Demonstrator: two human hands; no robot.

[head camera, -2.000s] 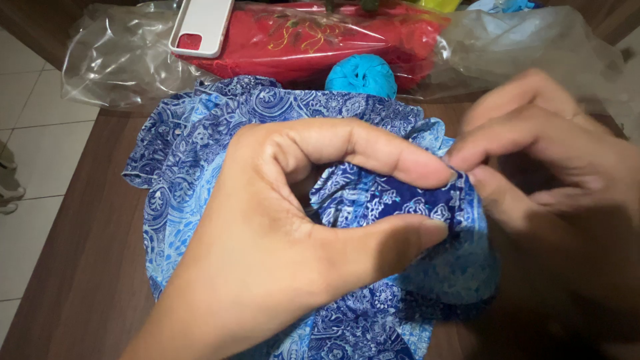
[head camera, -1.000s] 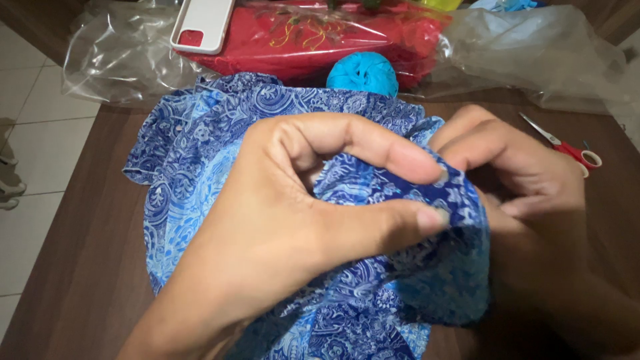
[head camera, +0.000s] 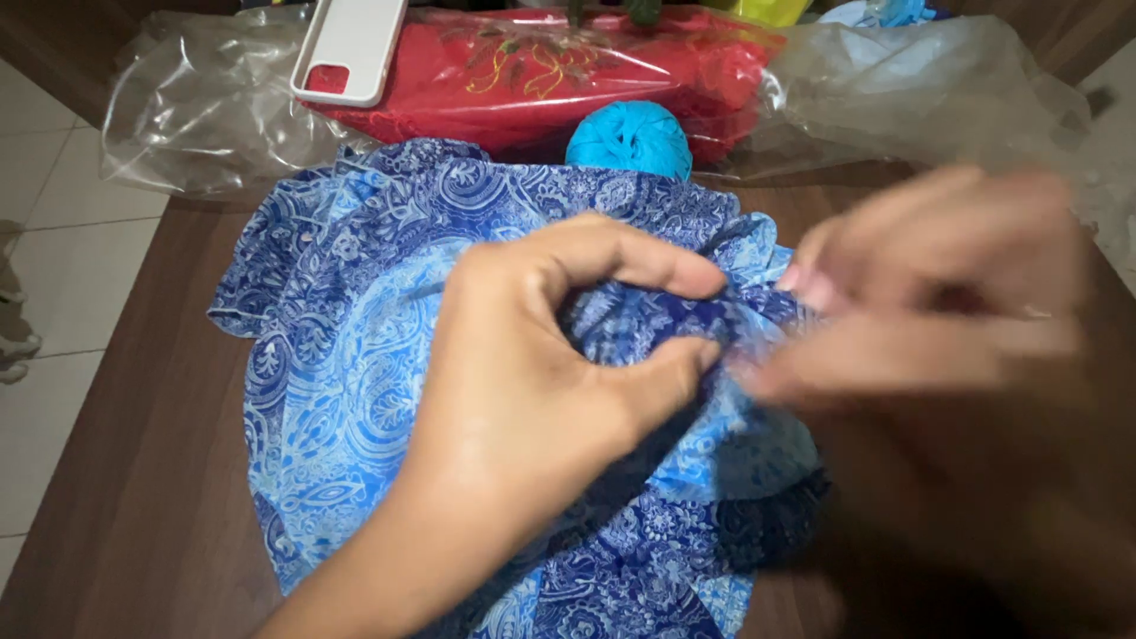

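A blue patterned cloth garment (head camera: 355,373) lies spread on a brown wooden table. My left hand (head camera: 532,382) pinches a folded edge of it between thumb and forefinger, near the middle of the view. My right hand (head camera: 932,293) is blurred, just right of that edge, its fingertips close to the cloth. Whether it holds anything, such as a needle or thread, cannot be made out. Behind the garment sits a ball of turquoise yarn (head camera: 628,140).
Across the back lies a clear plastic bag (head camera: 213,106) with red embroidered fabric (head camera: 532,80) under it. A white phone case (head camera: 351,53) rests on top at the left. Tiled floor (head camera: 80,275) shows beyond the table's left edge.
My right hand has moved right, away from the pinched cloth edge. Red-handled scissors seen at the right one second ago are now out of sight. My left hand keeps its pinch.
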